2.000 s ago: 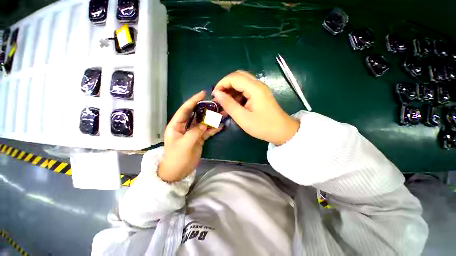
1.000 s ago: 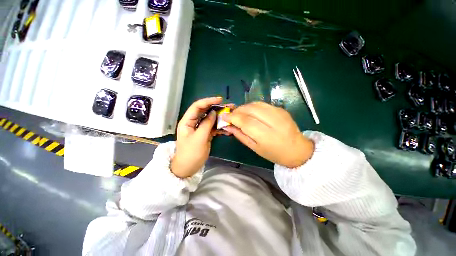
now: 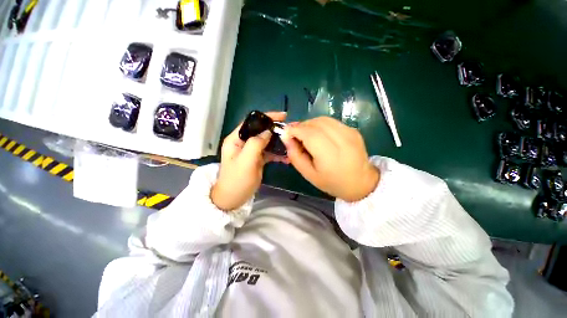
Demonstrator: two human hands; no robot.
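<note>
My left hand [image 3: 240, 163] holds a glossy black half-built device [image 3: 255, 125] between thumb and fingers, above the front part of the green mat. A second dark part of it shows below my left thumb. My right hand [image 3: 329, 155] is at the device's right side, with thumb and fingertips pinched together at a small whitish piece [image 3: 280, 127]. The fingers hide most of that piece, so I cannot tell if it is the battery. Tweezers [image 3: 386, 110] lie on the mat to the right. Small black parts [image 3: 310, 95] lie on the mat beyond my hands.
At left is a white blister tray [image 3: 208, 93] with black tray units [image 3: 178, 71], one with a yellow battery [image 3: 190, 11]. Many glossy black housings [image 3: 530, 149] are spread at right. A whitish sheet [image 3: 106, 175] is low at left. A shiny film patch [image 3: 349, 109] lies near the tweezers.
The yellow-and-white battery seen earlier at the device is now mostly out of sight. A glossy black face now shows above my left thumb. My right hand stays close against the device.
</note>
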